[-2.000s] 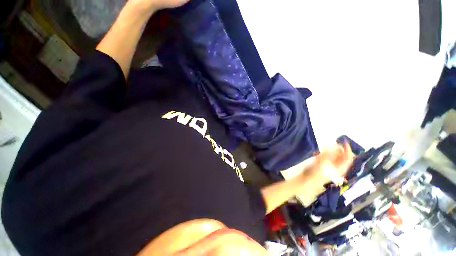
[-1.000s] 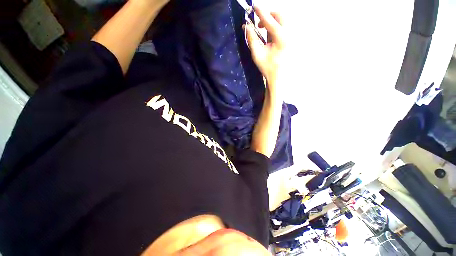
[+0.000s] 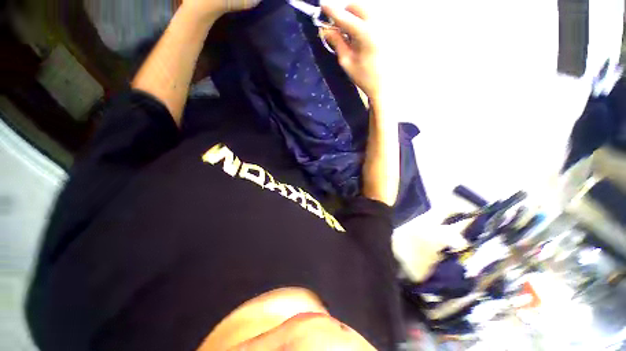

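The navy, slightly shiny garment (image 3: 292,75) with small white stitch marks runs from the top edge down over the lap. A dashed white line follows its side, and a loose part (image 3: 410,178) lies at the right. My right hand (image 3: 357,44) is shut on silver scissors (image 3: 328,31), with fingers at the ring handles and the blades over the garment's upper part. My left hand (image 3: 223,5) is at the top edge beside the garment. Its fingers are cut off, so its grip cannot be told.
The white table (image 3: 473,89) is overexposed. A dark grey strip (image 3: 572,38) lies at its far right. Blurred dark tools and cloths (image 3: 480,226) are at lower right, with an orange-red item (image 3: 527,296). Dark cloth (image 3: 594,130) lies at the right edge. A pale curved edge (image 3: 31,147) is at left.
My right hand, away at the lower-right items two seconds ago, came back to the garment with scissors by one second ago. Since then hand and scissors have shifted slightly left and up; the view has shifted.
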